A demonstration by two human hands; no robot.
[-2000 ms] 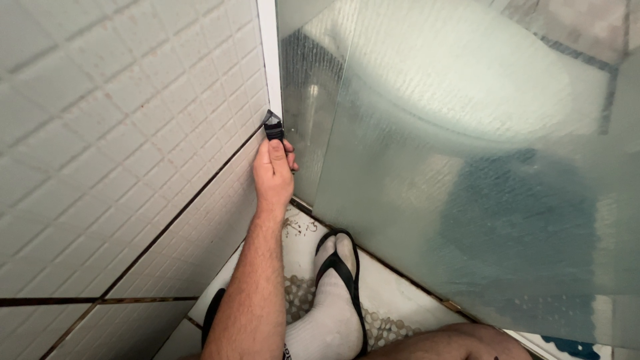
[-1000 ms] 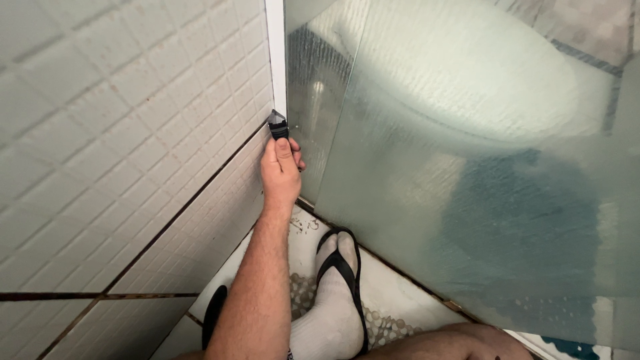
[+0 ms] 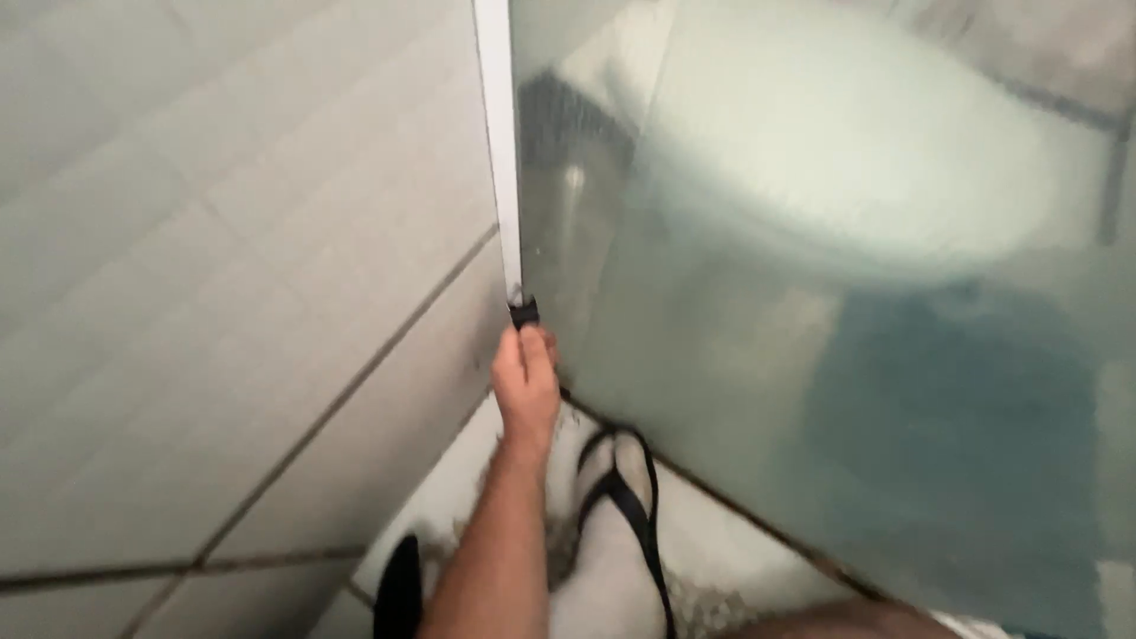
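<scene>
My left hand [image 3: 525, 373] is closed around a small black tool [image 3: 524, 312] with a thin, pale tip, which looks like a scraper. The tip touches the lower part of a white vertical strip [image 3: 502, 160] in the corner between the tiled wall [image 3: 266, 293] and the glass shower panel [image 3: 728, 355]. My thumb lies along the top of the tool and the other fingers curl round its right side. My right hand is not in view. The picture is somewhat blurred, so the tip's exact contact is hard to see.
Below my hand, a foot in a white sock and a black flip-flop [image 3: 652, 532] stands on the pale floor [image 3: 745, 541] near the glass's dark bottom edge. Another black sandal [image 3: 399, 590] is partly visible at left. Behind the glass is a large, rounded white form [image 3: 870, 142].
My left hand has moved down along the white strip with the tool, from near the dark wall seam to below it. The view has shifted slightly.
</scene>
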